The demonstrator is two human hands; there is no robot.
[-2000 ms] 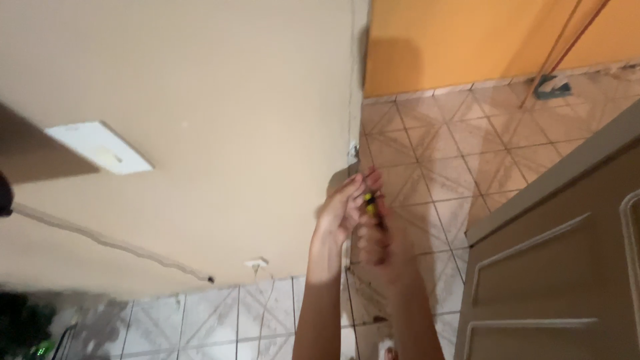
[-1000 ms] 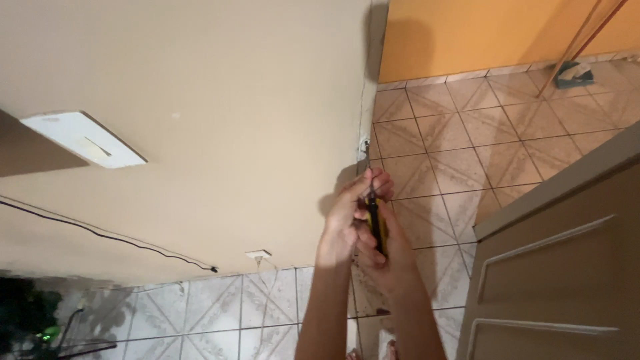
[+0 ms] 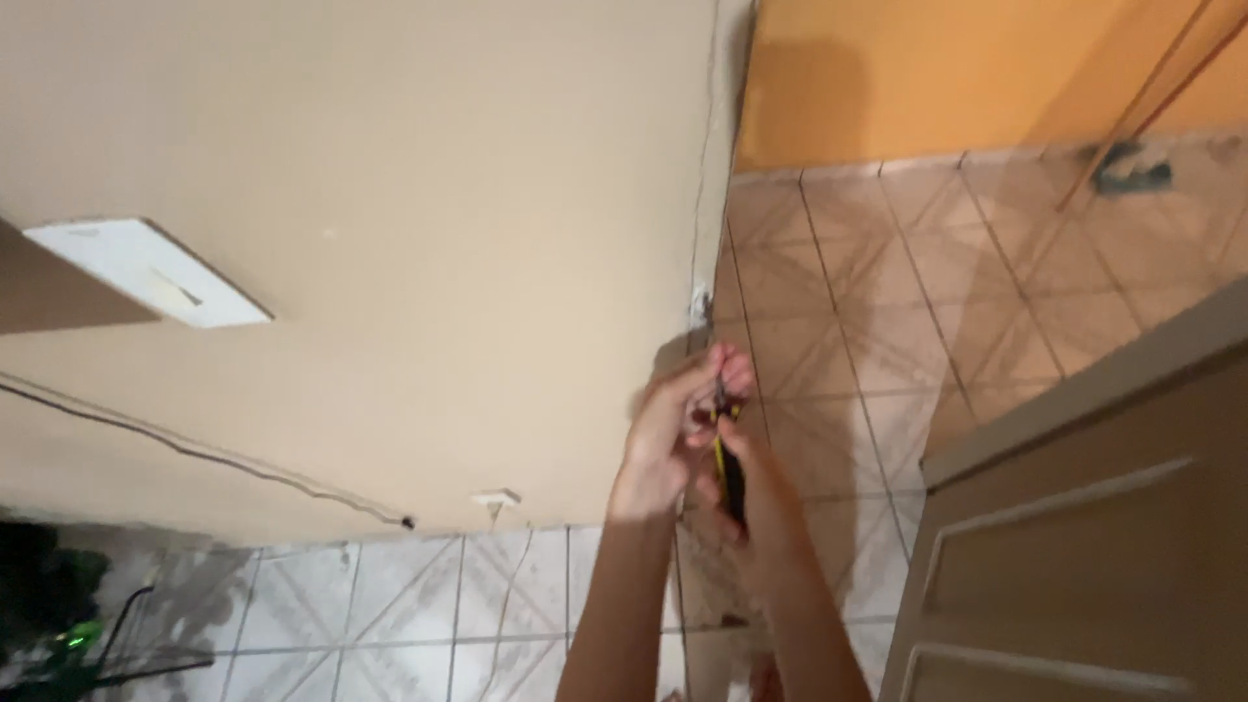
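Observation:
My right hand is closed around the black and yellow handle of a screwdriver, which points up toward the wall edge. My left hand is beside it, its fingertips around the screwdriver's thin shaft. Just above the fingers, a small metal fitting in a chipped white recess shows in the door frame. Whether the screwdriver's tip touches anything cannot be told.
A brown panelled door stands at the right. On the beige wall are a white switch plate, a dark cable and an outlet. A broom or mop-like tool is by the orange wall. Bare feet show below.
Two seconds ago both hands were bunched around the tool; one second ago its shaft pointed up at the frame. Now the left fingers are curled over the shaft, a little below the recess.

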